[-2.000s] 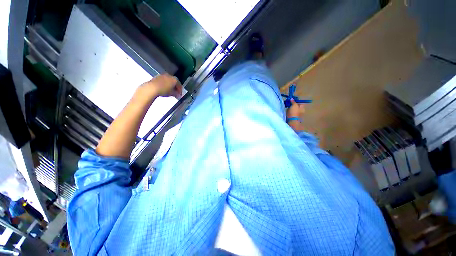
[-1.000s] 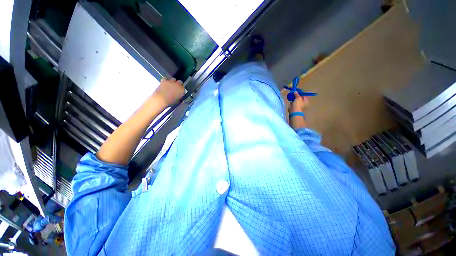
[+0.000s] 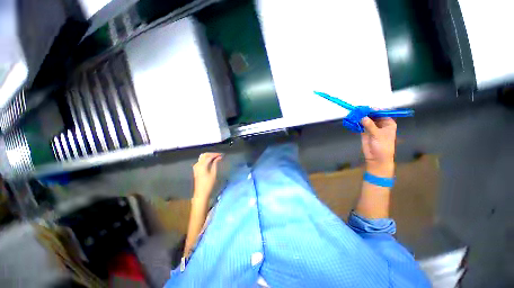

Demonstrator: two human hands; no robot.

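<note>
My right hand (image 3: pixel 380 140) holds a bunched blue strap (image 3: pixel 358 116). Its two ends stick out to left and right, over the near edge of a wide white-topped unit (image 3: pixel 327 56). My left hand (image 3: pixel 207 166) hangs just off the near side of the conveyor side rail (image 3: pixel 256 128), loosely curled, with nothing seen in it. Another white-topped unit (image 3: pixel 174 84) with a dark edge on its right lies on the line, above and left of my left hand. The hand and this unit are apart.
Shiny rollers (image 3: pixel 107 112) lie left of the units. A green conveyor bed (image 3: pixel 251 67) shows between them. A third white unit (image 3: pixel 493 39) is at the upper right. Behind me are a tan pallet top (image 3: pixel 406 188), stacked units (image 3: pixel 445 267) and a dark bin (image 3: pixel 101 225).
The view has turned towards the conveyor. My left hand has come away from the unit's edge. My right hand has moved from beside my body to the line's near edge with the blue strap.
</note>
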